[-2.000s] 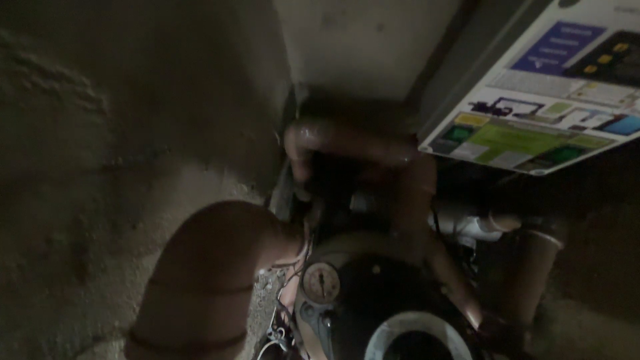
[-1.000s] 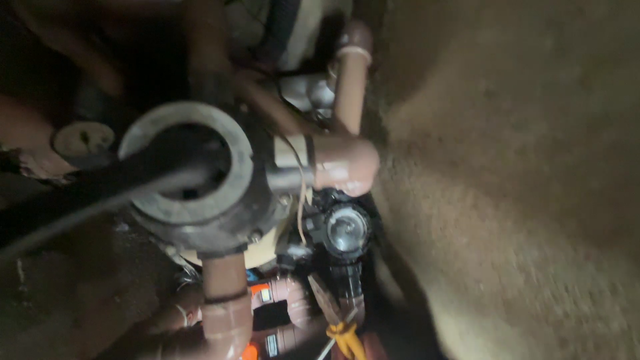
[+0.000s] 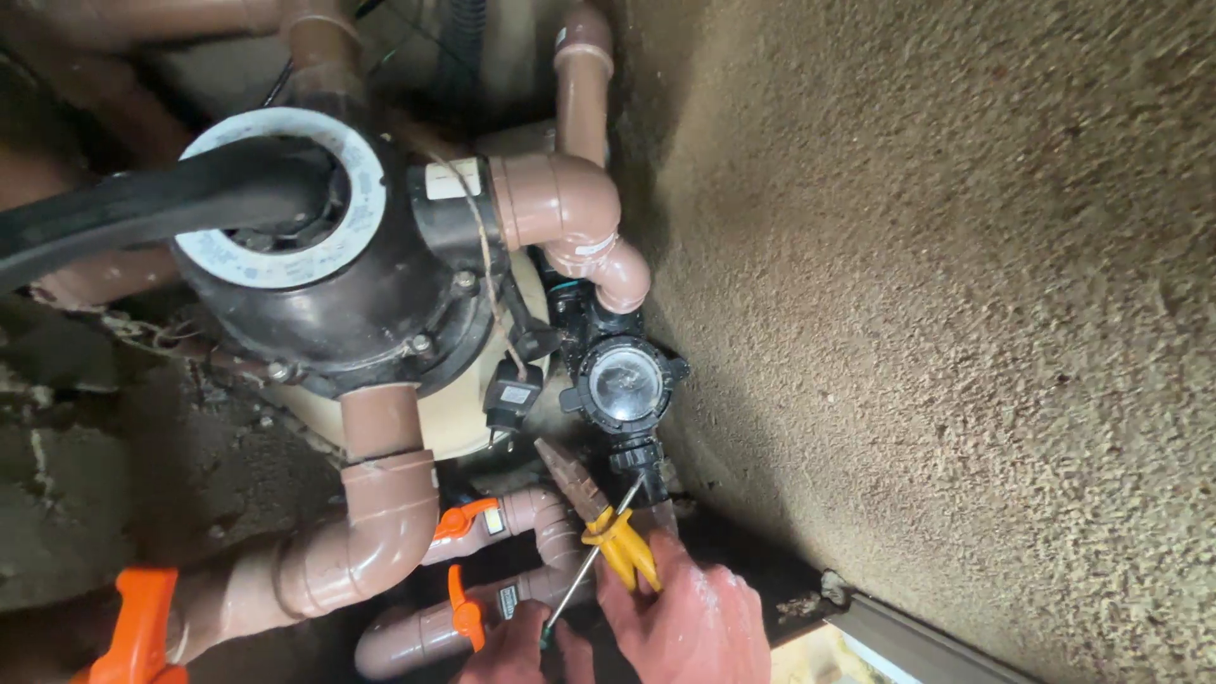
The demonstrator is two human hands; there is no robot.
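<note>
Low in the head view, my right hand (image 3: 698, 622) grips a pair of pliers (image 3: 617, 546) by yellow handles; their worn metal jaws point up and left. Beside it, at the bottom edge, my left hand (image 3: 522, 651) has its fingers around the greenish handle end of a screwdriver (image 3: 587, 562). The screwdriver's thin shaft slants up and right, crossing the pliers' handles. Above the tools stands a black pump with a round clear strainer lid (image 3: 626, 384). A black plug adapter (image 3: 513, 394) hangs on a thin cord left of the lid.
A black multiport filter valve (image 3: 323, 323) with a long black lever fills the upper left. Brown PVC pipes (image 3: 389, 522) run around it, with an orange valve handle (image 3: 138, 617) at lower left. A rough plastered wall (image 3: 931, 285) rises along the right.
The view has swung and moved down toward the pump. Both hands are now plain at the bottom. The pliers, low in the frame one second ago, are now higher, near the pump's lower fitting.
</note>
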